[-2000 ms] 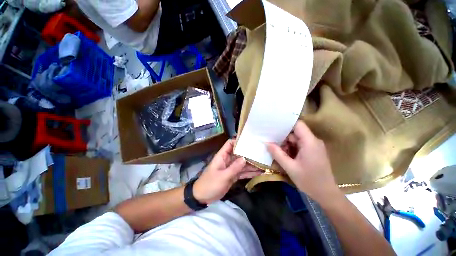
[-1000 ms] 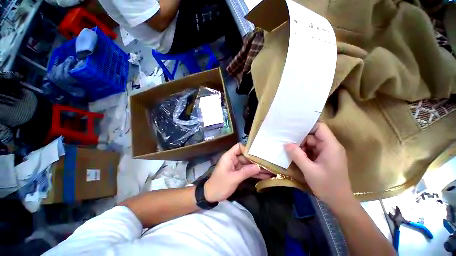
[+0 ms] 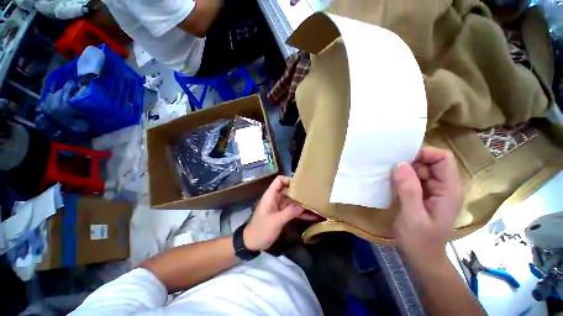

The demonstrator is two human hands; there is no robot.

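Note:
The tan garment [image 3: 457, 148] spreads from the centre to the right. A white curved card template [image 3: 386, 105] stands over it, its far end bent over and tan. My right hand [image 3: 429, 191] pinches the template's lower right edge between thumb and fingers. My left hand [image 3: 271, 213] pinches the garment's front corner at the zipper edge [image 3: 330, 218]; some of its fingertips are hidden under the cloth. A loose tan strip [image 3: 318, 232] curls below that edge. The template's lower end is apart from my left hand.
An open carton [image 3: 213, 200] with plastic bags is left of the garment. Blue-handled pliers [image 3: 494, 274] lie on the white table at lower right, by a machine part [image 3: 546, 231]. A seated person [image 3: 163, 31] is at upper left, near a blue crate [image 3: 117, 92] and red stool [image 3: 77, 166].
My right hand has moved the template's lower end right, away from the garment corner and my left hand. My left hand still holds the corner. The whole view has shifted slightly.

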